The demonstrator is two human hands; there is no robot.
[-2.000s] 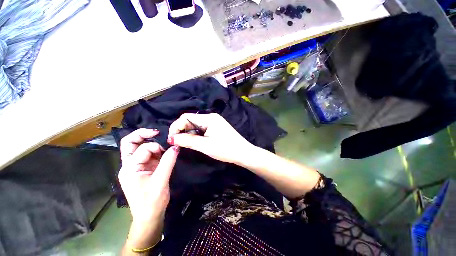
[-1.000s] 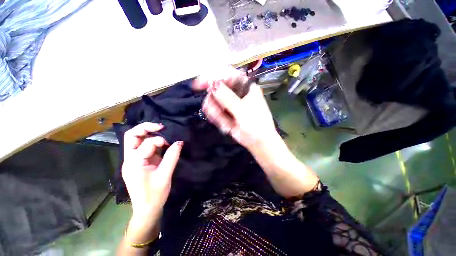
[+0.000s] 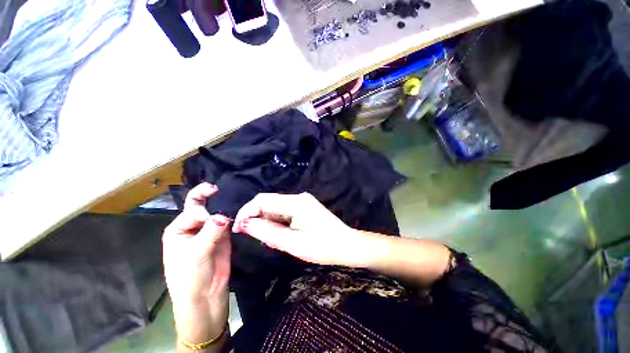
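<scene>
A black garment [image 3: 345,172] lies bunched on the lap, with small white marks near its top. My left hand [image 3: 199,255] is palm up at its left side, with thumb and index fingertips pinched on the black cloth. My right hand [image 3: 297,224] comes from the right, its thumb and index fingertips pinched close to the left fingertips. A tiny pale line, maybe a needle, shows between the two hands; it is too small to tell surely. No thread can be made out.
A white table [image 3: 173,96] holds striped cloth [image 3: 62,62], a phone [image 3: 247,14], dark spools [image 3: 174,29] and small dark buttons [image 3: 404,9] on a grey mat. Below are a wooden drawer front [image 3: 138,192] and a blue tray [image 3: 466,134]. Black cloth [image 3: 566,76] hangs over the grey bin.
My right hand has come back from the raised position near the table edge to my left fingertips. My left thumb and index finger have closed together. The view has shifted slightly.
</scene>
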